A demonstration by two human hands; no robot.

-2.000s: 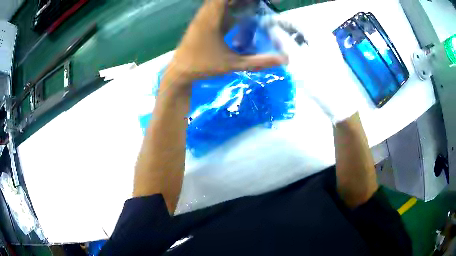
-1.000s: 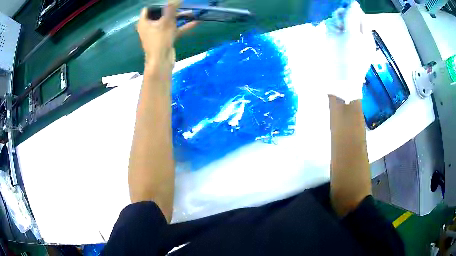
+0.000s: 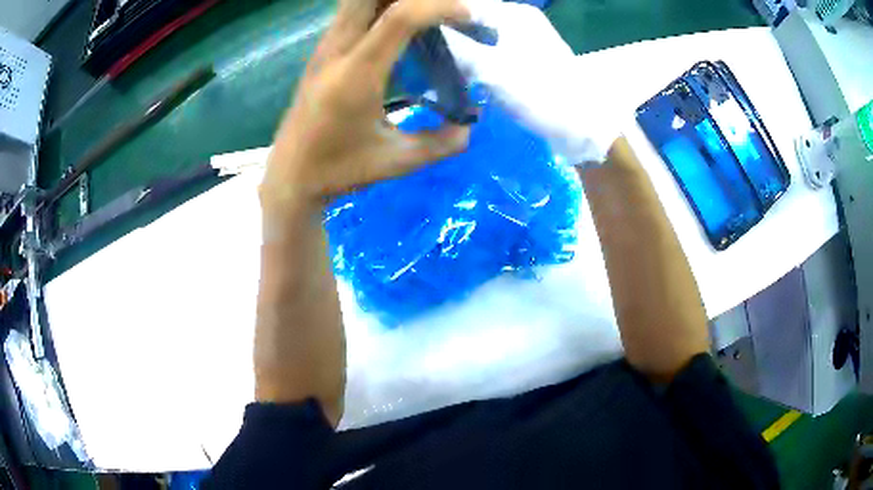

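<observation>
My left hand point(image 3: 349, 120), bare, is at the top centre and holds a dark phone unit point(image 3: 442, 77) between thumb and fingers. The unit is tilted and partly hidden by the hands. My right hand point(image 3: 526, 77), in a white glove, is at the unit's right side; its fingers are blurred, and I cannot tell what they grip. A heap of crumpled blue film point(image 3: 450, 230) lies on the white bench below both hands. More phone units point(image 3: 713, 158) with dark and blue faces lie overlapping on the right of the bench.
The white bench point(image 3: 163, 335) curves across the view. Behind it runs the green belt point(image 3: 230, 110) with dark frames and a long bar point(image 3: 144, 115) at left. A white strip point(image 3: 239, 161) lies at the belt edge. Grey machine housing point(image 3: 794, 335) stands at right, a clear bag point(image 3: 43, 402) at far left.
My left hand has moved right and down with the unit, which is now tilted steeply. My gloved hand has moved left to meet it. The blue film by the glove no longer shows separately.
</observation>
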